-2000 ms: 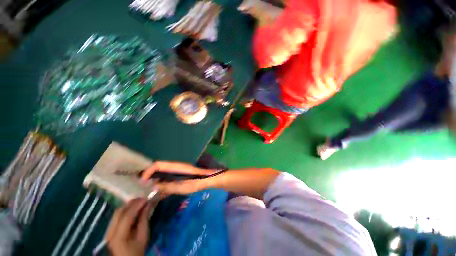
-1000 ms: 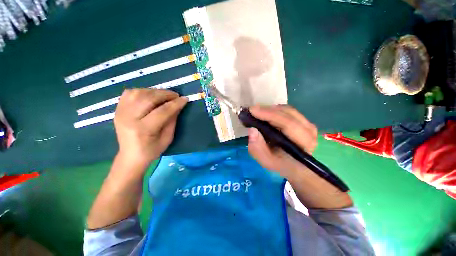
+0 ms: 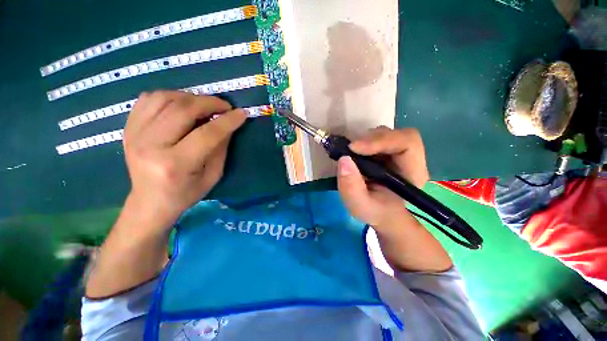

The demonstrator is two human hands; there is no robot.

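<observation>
A green PCB panel (image 3: 272, 60) lies along the left edge of the pale work board (image 3: 359, 100). Several white LED strips (image 3: 136, 65) run leftward from it, orange pads at the panel. My left hand (image 3: 176, 143) pinches the nearest LED strip (image 3: 258, 111) close to its pads; the hand hides the strip's middle. My right hand (image 3: 389, 170) holds the black soldering iron (image 3: 406, 190), its tip at the pads where that strip meets the panel. Whether solder wire is in my left fingers I cannot tell.
A round tip cleaner (image 3: 541, 100) with a pale rim stands at the bench's right, beside a dark boxy object (image 3: 596, 106). A person in red (image 3: 572, 223) sits at the lower right. My blue apron (image 3: 266, 256) is against the bench's front edge.
Since one second ago, the iron's tip has moved down-left onto the nearest strip's pads. My left hand still pinches that strip. Two seconds ago the view was blurred and turned toward the bench's right.
</observation>
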